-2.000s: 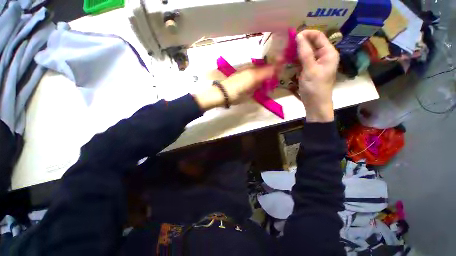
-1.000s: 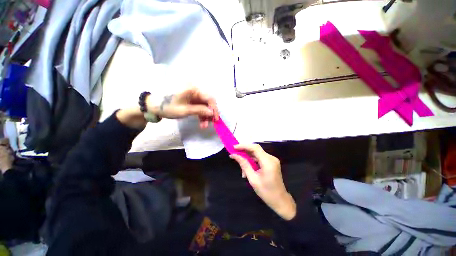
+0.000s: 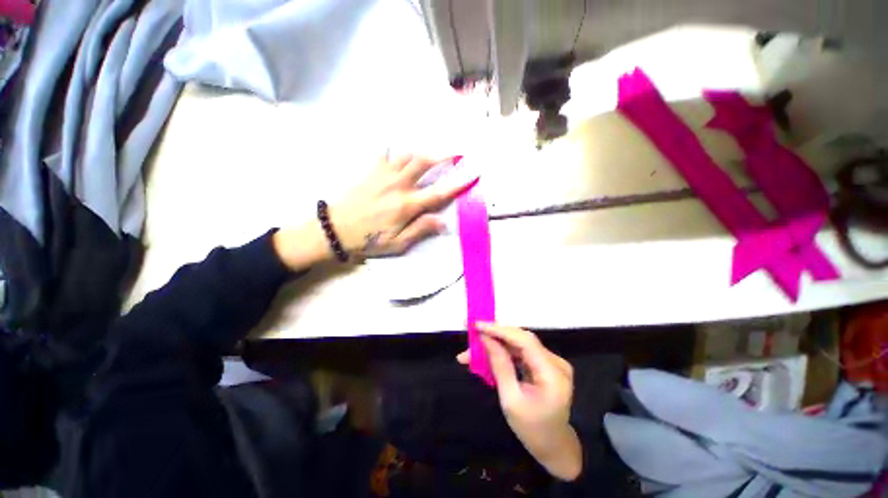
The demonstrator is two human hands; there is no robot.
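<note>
A bright magenta binding strip [image 3: 475,255] runs from beside the needle area down over the table's front edge. My left hand [image 3: 394,204] lies flat with fingers spread on a pale garment panel [image 3: 419,270], its fingertips at the strip's upper end. The panel is hard to tell from the white table; a dark curved edge shows at its lower side. My right hand [image 3: 531,384] pinches the strip's lower end just off the table edge. The presser foot area [image 3: 550,122] is above and right of the strip; contact between strip and needle is not clear.
Spare magenta strips [image 3: 682,156] lie crossed at right, beside dark scissor handles [image 3: 857,209]. Grey and black cloth [image 3: 68,126] drapes at left, with a light grey piece [image 3: 263,44] at the back. The machine head [image 3: 662,29] overhangs. Below right are grey cut pieces [image 3: 730,428] and a red-orange bag [image 3: 867,345].
My left hand has moved up and right and flattened onto the panel. The panel and strip have shifted towards the machine. My right hand is slightly lower, and the strip now hangs nearly straight.
</note>
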